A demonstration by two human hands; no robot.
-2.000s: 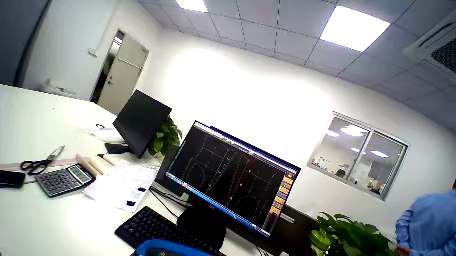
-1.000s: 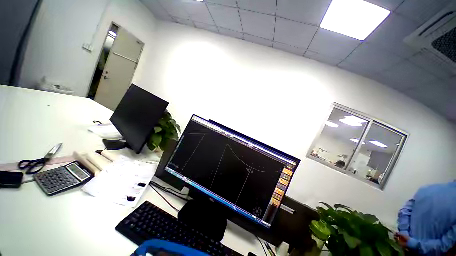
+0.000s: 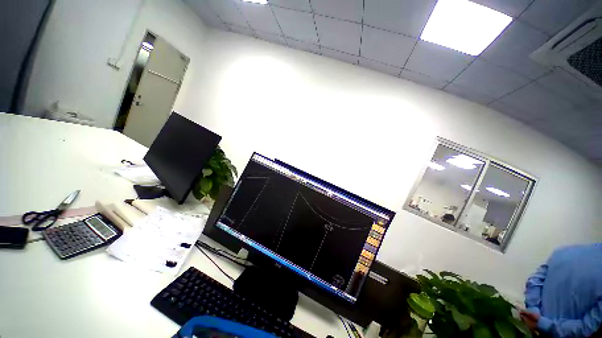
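Note:
Neither of my hands is in the picture. The lit CAD monitor (image 3: 300,228) stands in front of me, tilted in the view, with thin white pattern outlines and curves on black and an orange tool column at its right. The black keyboard (image 3: 211,300) lies below it, its near right part cut off by the bottom edge. A bright blue curved item (image 3: 228,325) shows at the bottom centre in front of the keyboard.
On the white desk (image 3: 59,290) at left are a calculator (image 3: 82,236), scissors (image 3: 51,214), a black slab (image 3: 13,236) and paper sheets (image 3: 158,239). A dark second monitor (image 3: 181,156) stands behind. A plant (image 3: 462,304) and a person in blue (image 3: 568,290) are at right.
The pattern on the screen has changed from several dense outlines to a few larger ones, and a curve at its right has shifted. The view has moved slightly. No hand has appeared.

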